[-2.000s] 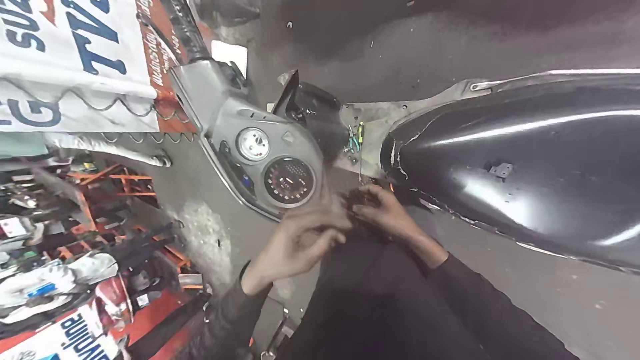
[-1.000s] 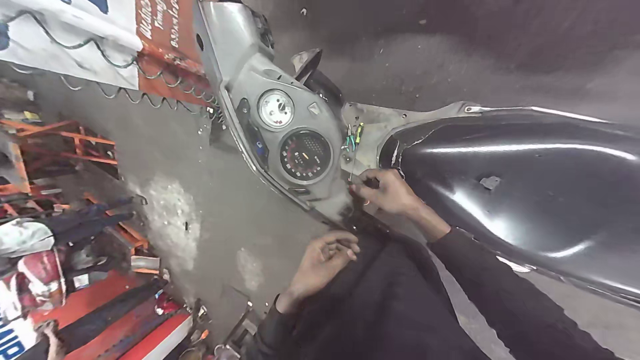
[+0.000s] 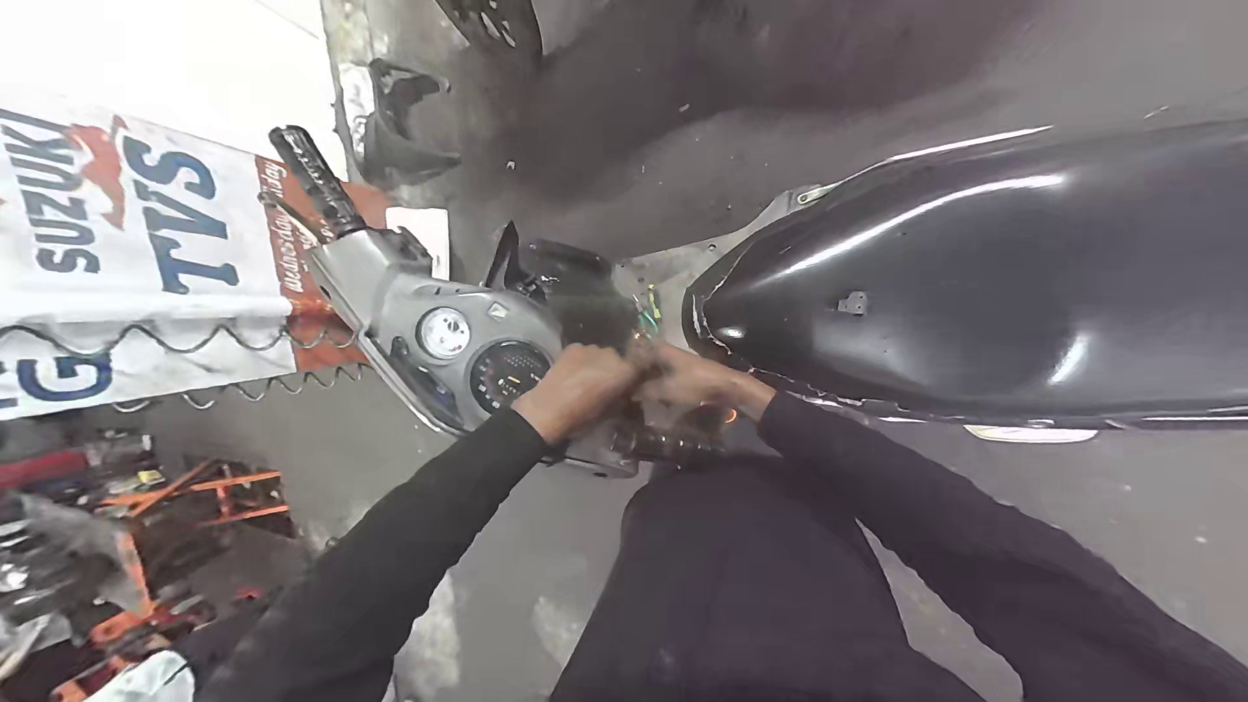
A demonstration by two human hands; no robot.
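A grey scooter handlebar cover with a round speedometer and a smaller white-faced gauge lies left of centre. My left hand has its fingers curled at the right edge of the speedometer. Touching or nearly touching it, my right hand is bent over the gap between the cover and the black scooter seat. Green and yellow wires show just above my right hand. Whatever is between the fingers is hidden and blurred.
At the upper left is a rubber handlebar grip, beside a printed banner with a coiled cord along its edge. Orange metal frames and mixed parts lie at the lower left. A black plastic part rests on the floor above.
My left hand has moved up from below the handlebar cover to meet my right hand. The view has shifted, bringing the handlebar grip and more of the banner back into sight.
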